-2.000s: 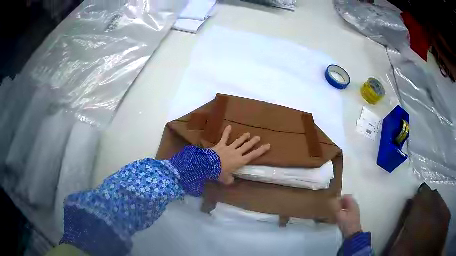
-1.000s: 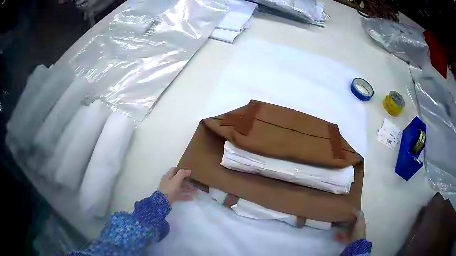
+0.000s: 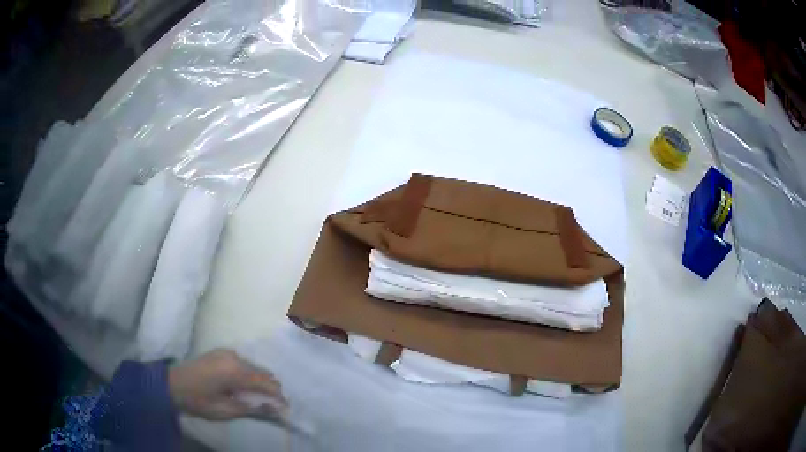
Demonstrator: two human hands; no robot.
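Observation:
A brown handbag [image 3: 495, 237] lies flat, its upper part folded over, with a white paper roll [image 3: 486, 296] lying across it. More white filler [image 3: 455, 369] shows at its lower opening. A thin white wrapping sheet [image 3: 477, 115] lies under the bag and extends above and below it. My left hand [image 3: 228, 387] is blurred at the lower left, away from the bag, with its fingers closed on what looks like the lower left part of the sheet. My right hand is not in view.
White filler rolls [image 3: 181, 274] and clear plastic bags [image 3: 239, 79] lie left. Right are a blue tape roll [image 3: 612, 127], yellow tape roll [image 3: 671, 148], label sticker [image 3: 666, 200], blue dispenser [image 3: 704, 238], more plastic bags [image 3: 760, 177] and another brown bag [image 3: 760, 388].
My left hand has left the bag's lower left corner and moved down and left. My right hand has gone out of view. The bag now lies released, with the roll exposed.

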